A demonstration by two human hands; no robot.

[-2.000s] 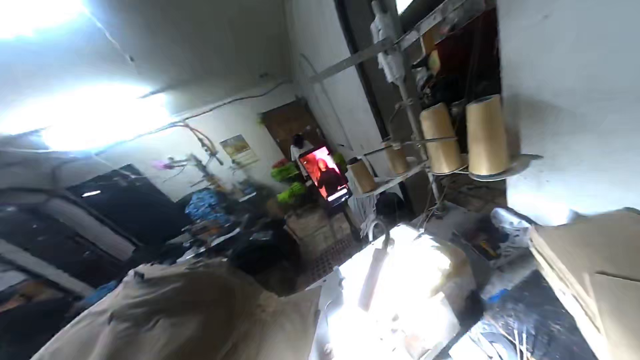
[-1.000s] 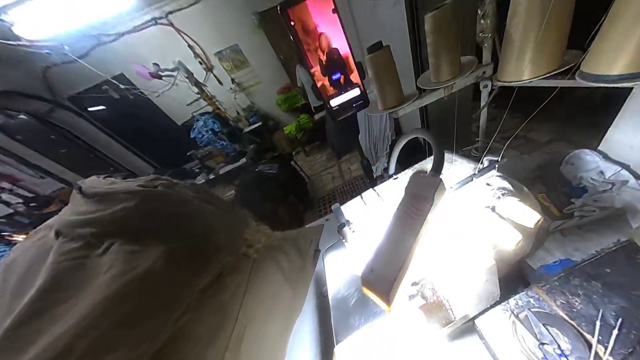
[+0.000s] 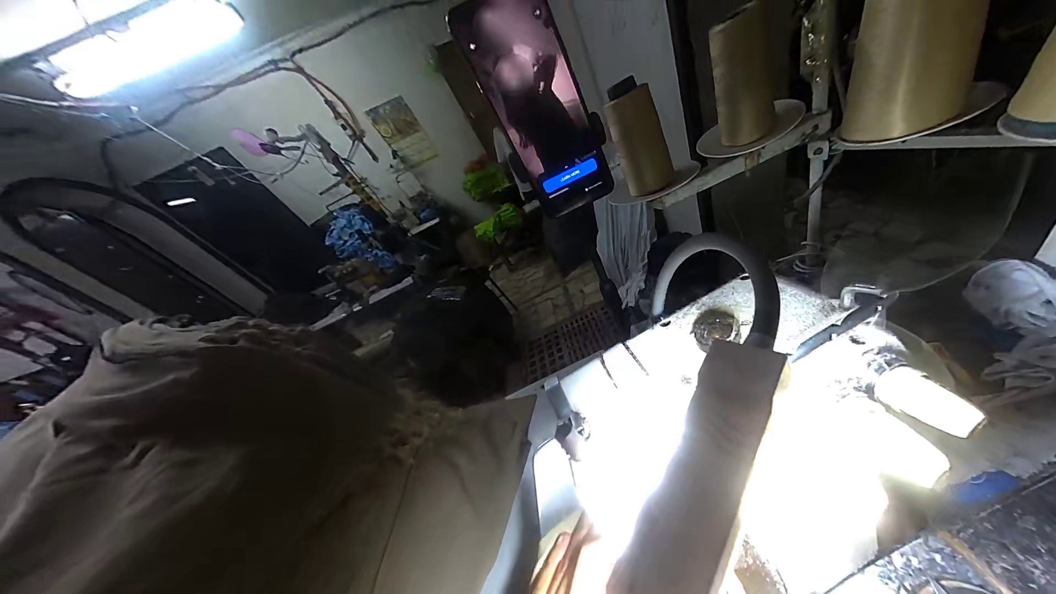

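Fingers of one hand, seemingly my left hand [image 3: 563, 564], show at the bottom edge beside the glaring body of a sewing machine [image 3: 635, 412]. The rest of the hand is out of frame, and whether it grips cloth cannot be made out. My right hand is not in view. A large heap of brown cloth [image 3: 223, 445] fills the lower left and reaches the machine's edge. Over the machine stands a lamp with a long flat head [image 3: 709, 462] and a bent gooseneck [image 3: 716, 241]. Its light washes out the parts below.
Thread cones [image 3: 642, 140] stand on a metal rack [image 3: 718, 175] behind the machine. A phone [image 3: 536, 107] is clamped beside them. White crumpled cloth [image 3: 1019, 301] lies at the right, above a dark worktop [image 3: 973, 536]. A plastic crate [image 3: 569, 342] sits on the floor beyond.
The view has moved much closer to the machine and lamp. Fingers now show at the bottom edge; none showed in the earlier frames. The picture on the phone has dimmed.
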